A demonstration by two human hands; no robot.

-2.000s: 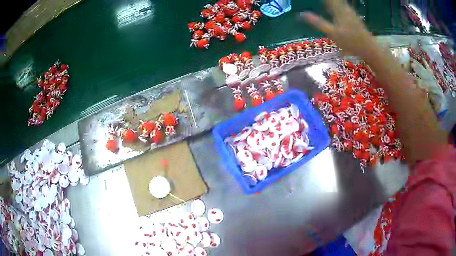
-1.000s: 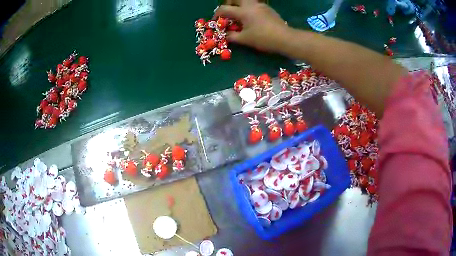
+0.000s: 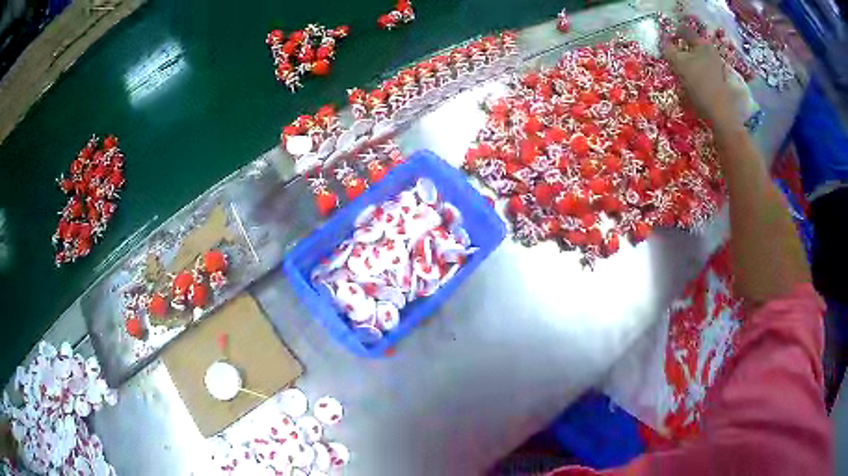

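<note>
My right hand point(image 3: 699, 67) reaches to the far right end of a large heap of red-and-white figures point(image 3: 595, 139). Red figures show at its fingertips; whether it grips any is too blurred to tell. My left hand is not in view. A blue bin point(image 3: 488, 218) holds white discs with red marks point(image 3: 386, 256). A row of figures point(image 3: 437, 74) with white discs lines the belt's edge, and a few more figures point(image 3: 353, 186) lie behind the bin.
A white round cap point(image 3: 223, 380) with a thin stick sits on a cardboard pad point(image 3: 186, 367). A stained metal plate point(image 3: 112, 349) holds several figures. Loose discs lie in front point(image 3: 288, 446) and at left point(image 3: 56, 400). Figure clumps lie on the green belt point(image 3: 214, 102). Plastic-lined red parts lie below the table edge.
My right hand has moved from the clump on the belt to the heap's far right end. The view has shifted right, showing more of the heap. The blue tool at the belt has left view.
</note>
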